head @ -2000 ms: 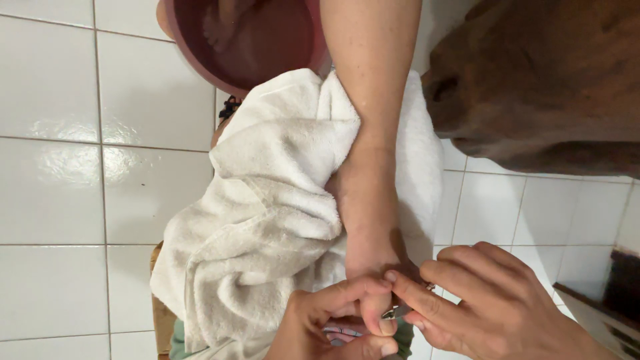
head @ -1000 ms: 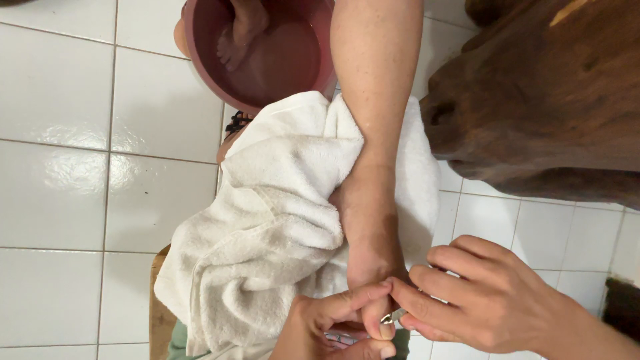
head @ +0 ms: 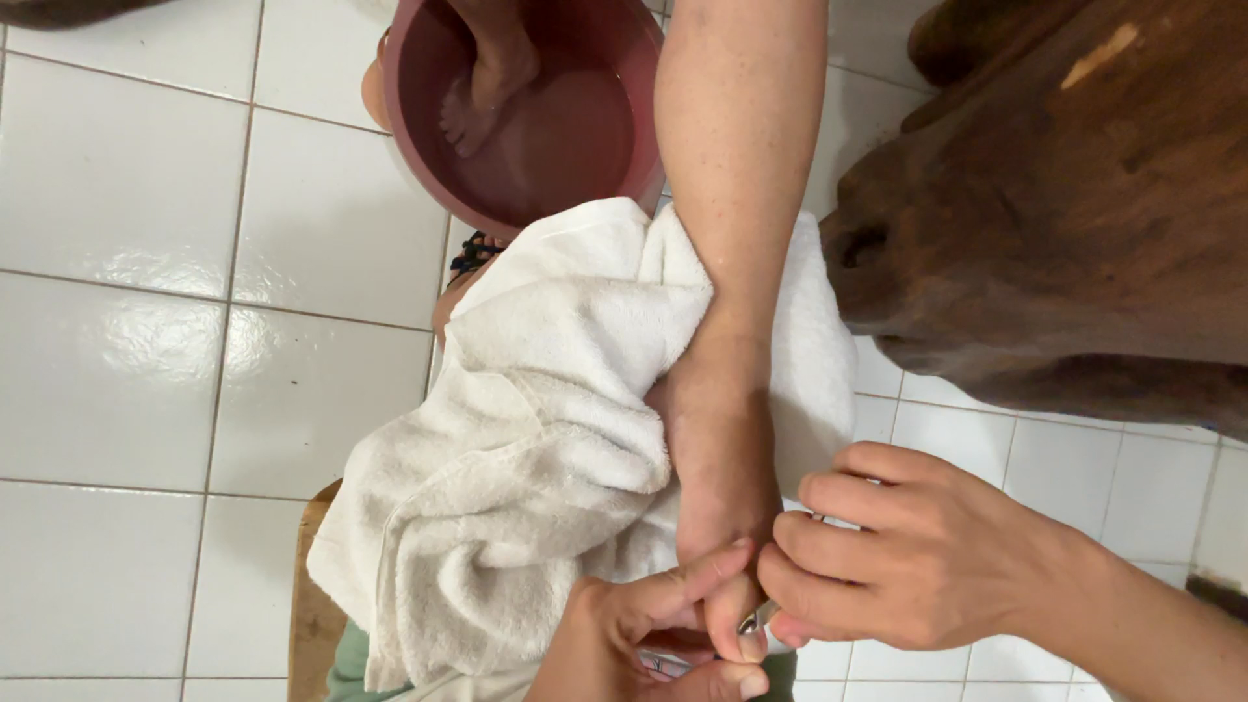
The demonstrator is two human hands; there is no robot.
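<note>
A bare foot [head: 726,468] of another person lies on a white towel, its toes toward the bottom of the view. My left hand [head: 653,629] holds the big toe [head: 729,609], thumb and fingers around it. My right hand [head: 897,546] comes in from the right and grips a small metal nail tool [head: 750,624], whose shiny tip touches the big toenail; its exact kind cannot be told, as my fingers hide most of it. The white terry towel [head: 546,390] is bunched beside and under the leg.
A dark pink basin [head: 409,146] of water at the top holds the person's other foot [head: 483,97]. A large dark brown carved wooden piece [head: 1072,224] stands at the right. The edge of a wooden seat [head: 317,595] shows at lower left, over white floor tiles [head: 117,390].
The metal tip shows more plainly at the toenail than two seconds ago. Both hands have stayed at the big toe. The view has shifted slightly, with more of the basin in it.
</note>
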